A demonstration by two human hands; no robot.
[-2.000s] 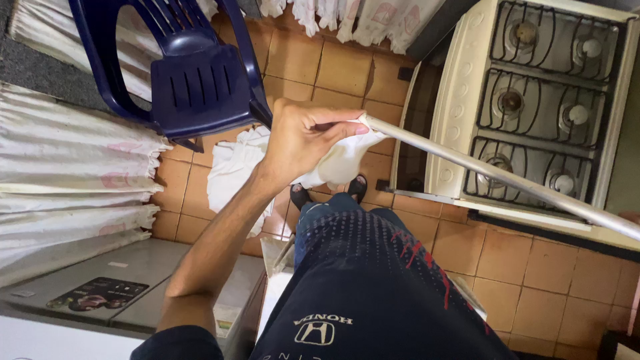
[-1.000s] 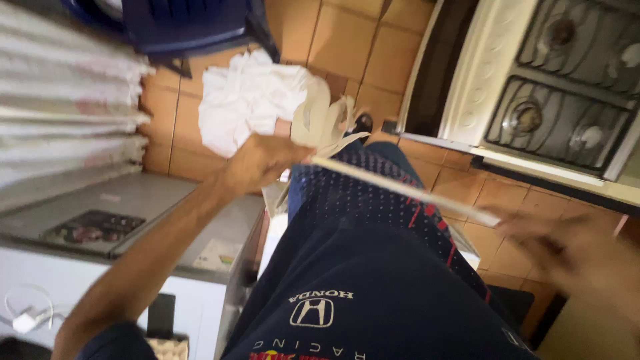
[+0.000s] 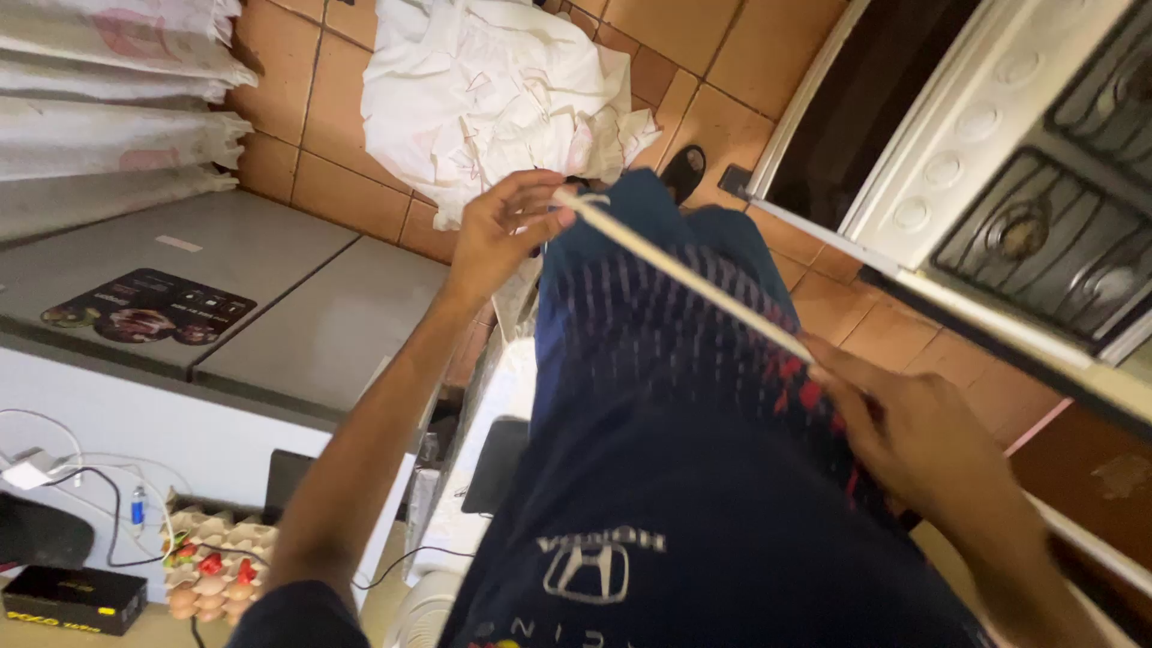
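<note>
A long, narrow cream-white strip (image 3: 688, 274) runs taut and slanting across the front of the dark shirt; whether it is cord, cloth or a rod cannot be told. My left hand (image 3: 508, 238) pinches its upper end between thumb and fingers, with a small loose loop beside the fingertips. Lower right, my right hand (image 3: 909, 423) closes on the other end, partly blurred. Beyond my left hand, a crumpled white cloth (image 3: 504, 90) with reddish trim and faint pink patches lies on the tiled floor.
A white gas stove (image 3: 954, 135) stands at the upper right. At left are a grey-topped chest appliance (image 3: 297, 315) and hanging white curtains (image 3: 108, 108). An egg tray (image 3: 216, 549), cables and a black box (image 3: 76, 598) sit lower left.
Two seconds ago a long pale rod reached the right edge from my left hand, with white cloth at its end. My right hand has since come into view and holds the strip's lower end.
</note>
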